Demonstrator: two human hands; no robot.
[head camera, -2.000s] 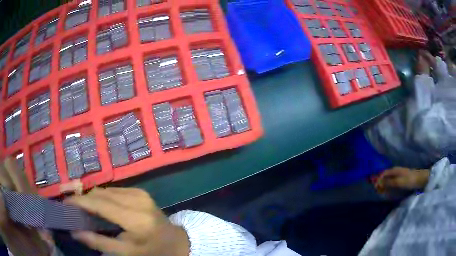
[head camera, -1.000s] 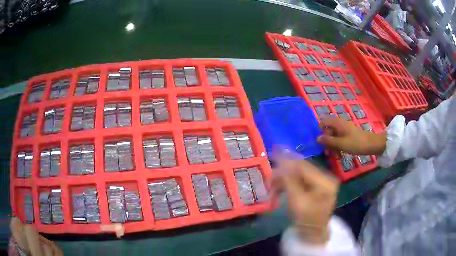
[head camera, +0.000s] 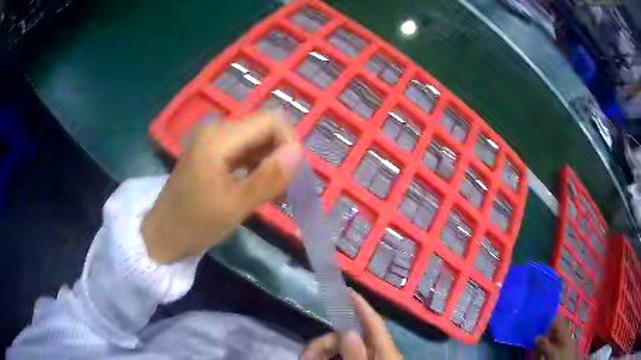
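Observation:
A long grey strip (head camera: 318, 246) is stretched between my two hands, in front of the near edge of the red-orange compartment tray (head camera: 362, 266). My left hand (head camera: 211, 179) pinches its upper end between thumb and fingertips. My right hand (head camera: 355, 341), cut off by the bottom edge, holds its lower end. The tray's pockets hold grey bundles (head camera: 393, 256) with shiny edges. The pocket at the tray's left corner shows bare red floor, partly hidden by my left hand.
A blue bin (head camera: 527, 304) stands beyond the tray's right end. Another person's hand (head camera: 557, 342) is beside it. More red-orange trays (head camera: 585, 242) stand at the far right. The green bench (head camera: 112, 84) curves around the tray.
The view has turned, so the tray now lies diagonally. The grey strip is now stretched between both hands. My left hand has come up over the tray; my right hand is lower, away from the blue bin.

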